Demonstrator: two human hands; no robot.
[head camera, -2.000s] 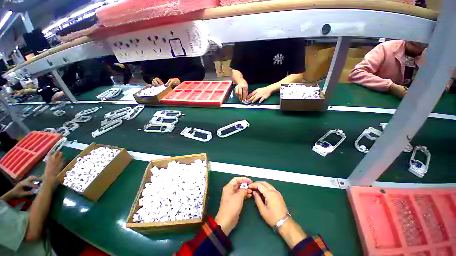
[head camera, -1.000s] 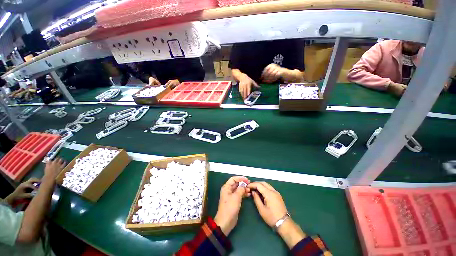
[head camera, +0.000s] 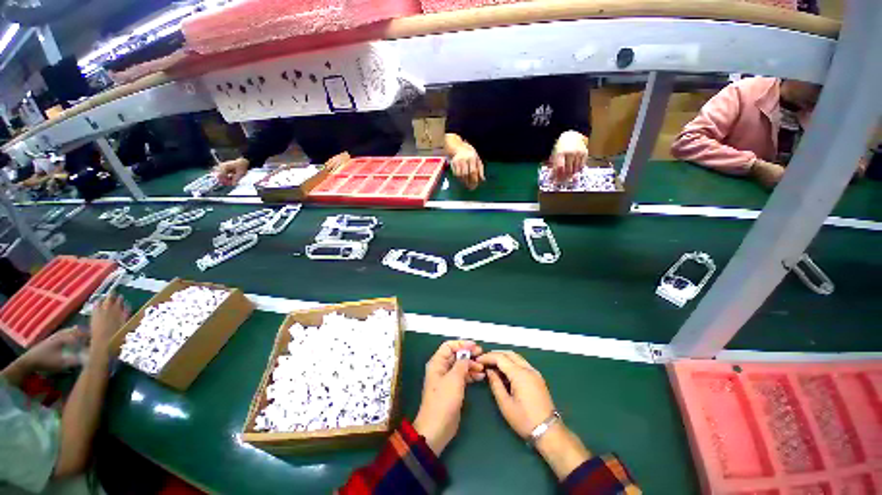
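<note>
A small white plastic part (head camera: 463, 356) is held between the fingertips of my left hand (head camera: 444, 392), above the green worktop (head camera: 338, 474). My right hand (head camera: 520, 392) is beside it, its thumb and fingertips closed together close to the part; whether they hold something tiny cannot be seen. An open carton (head camera: 253, 437) heaped with small white parts (head camera: 329, 372) stands left of my hands. A pink-red compartment tray (head camera: 687, 425) with tiny glittery grains in its pockets is at the right edge of the view.
White oval frames (head camera: 486, 251) lie on the green belt (head camera: 542, 300). An upright post (head camera: 774, 208) slants beside the tray. An overhead shelf rail (head camera: 542, 48) crosses the top. Another carton (head camera: 208, 343) and a person's hand (head camera: 104, 324) are left. People sit across the belt.
The frames on the belt have shifted right, and one more lies near the middle. The person across now reaches into their carton. The white part has turned slightly between my fingertips; my hands stay in place.
</note>
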